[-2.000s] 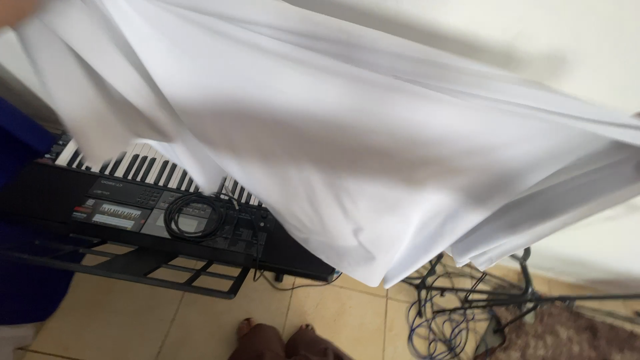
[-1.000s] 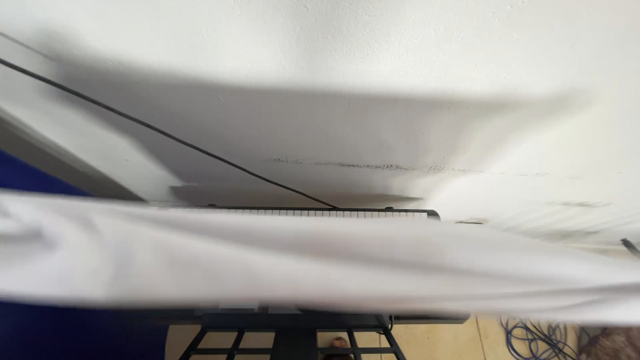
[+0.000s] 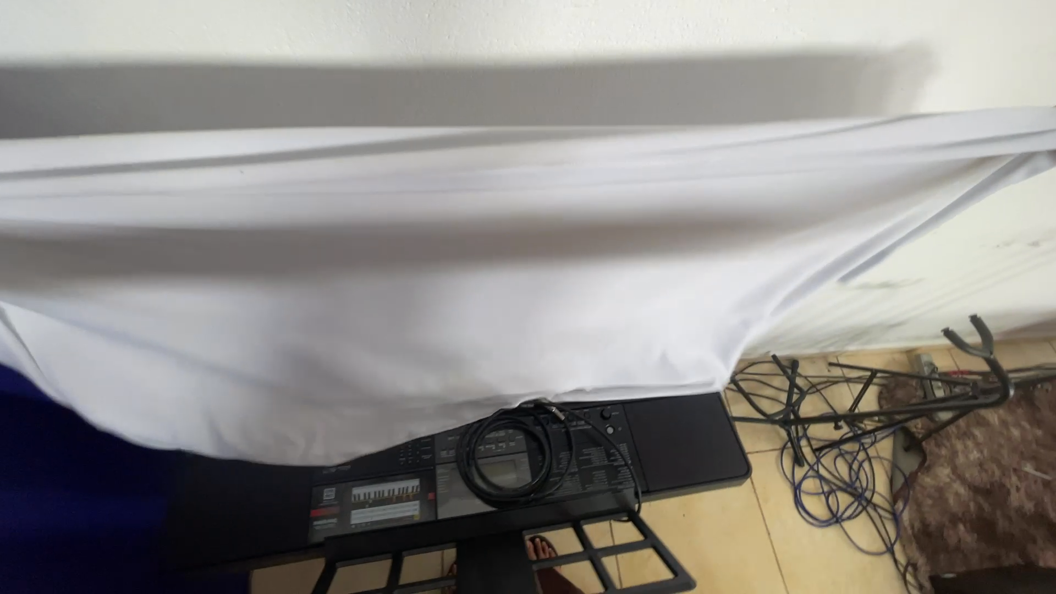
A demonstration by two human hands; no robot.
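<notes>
A white cloth (image 3: 462,305) is stretched across the whole width of the view, its upper edge taut and its lower part hanging. It hangs over an electronic keyboard (image 3: 685,441) and hides the keys. A coiled black cable (image 3: 505,458) lies on the keyboard's control panel, partly under the cloth's lower edge. In front of the panel is a black music rest (image 3: 495,561) with an open grid. Neither of my hands shows; the cloth runs out of view at both sides.
A white wall (image 3: 528,33) stands behind. On the tiled floor (image 3: 742,528) at right are a black metal stand (image 3: 907,408), tangled blue cables (image 3: 841,487) and a brown shaggy rug (image 3: 982,478). Blue fabric (image 3: 74,495) is at lower left. My feet show below the music rest.
The white cloth, a narrow blurred band across the view one second ago, now hangs spread out over the keyboard. The view has tilted between frames.
</notes>
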